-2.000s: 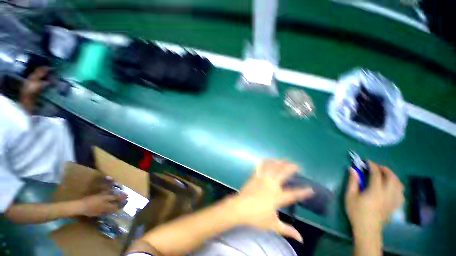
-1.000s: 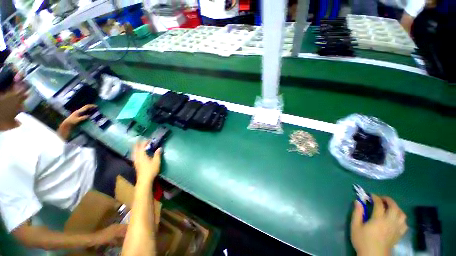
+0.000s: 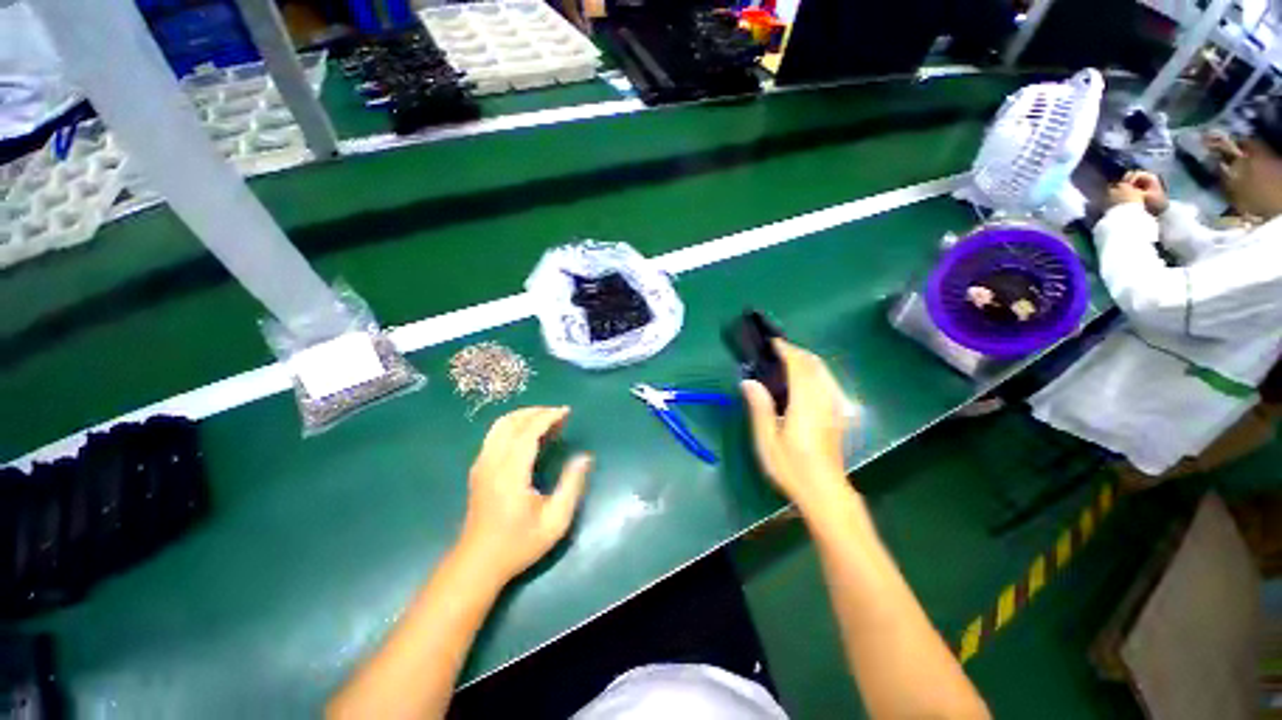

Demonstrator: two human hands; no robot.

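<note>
My right hand (image 3: pixel 808 429) holds a black plastic housing (image 3: pixel 761 357) just over the green bench, right of centre. My left hand (image 3: pixel 520 492) is open and empty above the bench, fingers apart. The blue-handled cutters (image 3: pixel 681 415) lie on the bench between my hands, handles spread towards the right. The open clear bag (image 3: pixel 560 332) with small black parts (image 3: pixel 609 307) stands behind them. The loose pile of metal pins (image 3: pixel 488 374) lies behind my left hand.
A row of housings (image 3: pixel 99 506) sits at left. The pin bag (image 3: pixel 338 377) lies at the white post (image 3: pixel 197 176). The purple fan (image 3: pixel 970 331) and white fan (image 3: pixel 1038 145) stand at right, beside a person in white (image 3: pixel 1174 324). White trays (image 3: pixel 509 45) are across the line.
The view has swung right. The cutters have left my right hand and lie on the bench; that hand now holds a housing. My left hand has come back from the housing at far left and is empty.
</note>
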